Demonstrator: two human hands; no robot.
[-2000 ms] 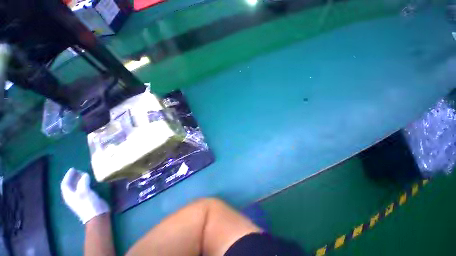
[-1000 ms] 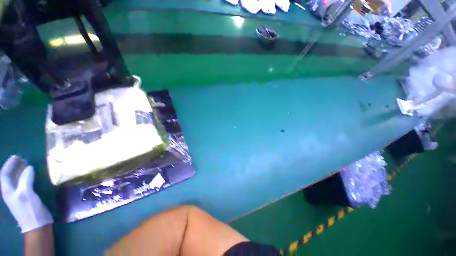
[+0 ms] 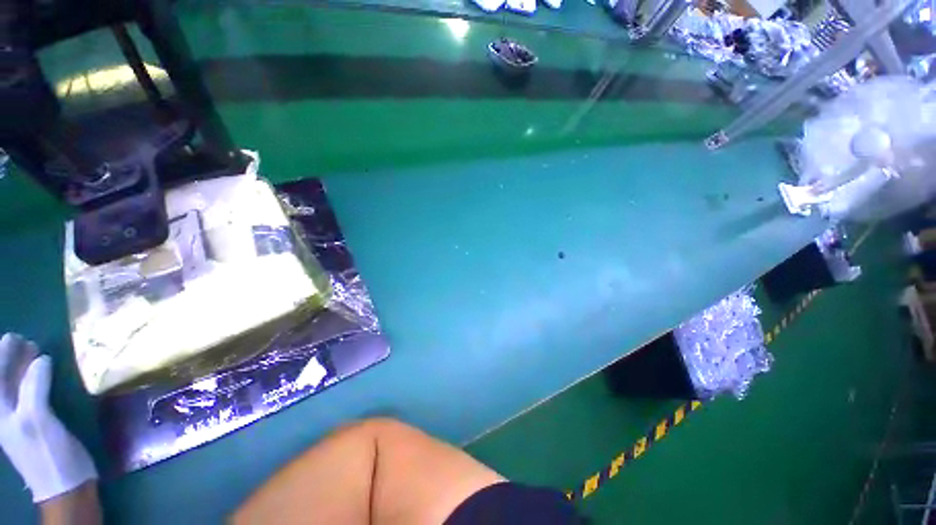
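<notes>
My left hand (image 3: 39, 426), in a white knit glove, lies at the left edge beside the press, partly cut off. Its fingers are apart and nothing shows in it. My bare right arm is bent at the bottom middle; its hand is out of the picture. The cream-yellow padded fixture (image 3: 205, 313), wrapped in clear film, sits on the black press base plate (image 3: 241, 415) with white lettering. The dark press head (image 3: 121, 228) is over the fixture's back left part. A clear piece seems to lie on the fixture; the film blurs its outline.
The black press frame (image 3: 190, 77) stands at upper left. A green mat (image 3: 462, 277) covers the bench. Dark bins with clear bagged pieces (image 3: 724, 344) stand below its front edge. A small dish (image 3: 512, 55) is at the back. A cloudy plastic bag (image 3: 872, 149) and a metal bar are at right.
The view has swung to the right, so the press and my gloved hand sit further left. The black tray has left the picture. My right arm stays bent; no grasp or release shows.
</notes>
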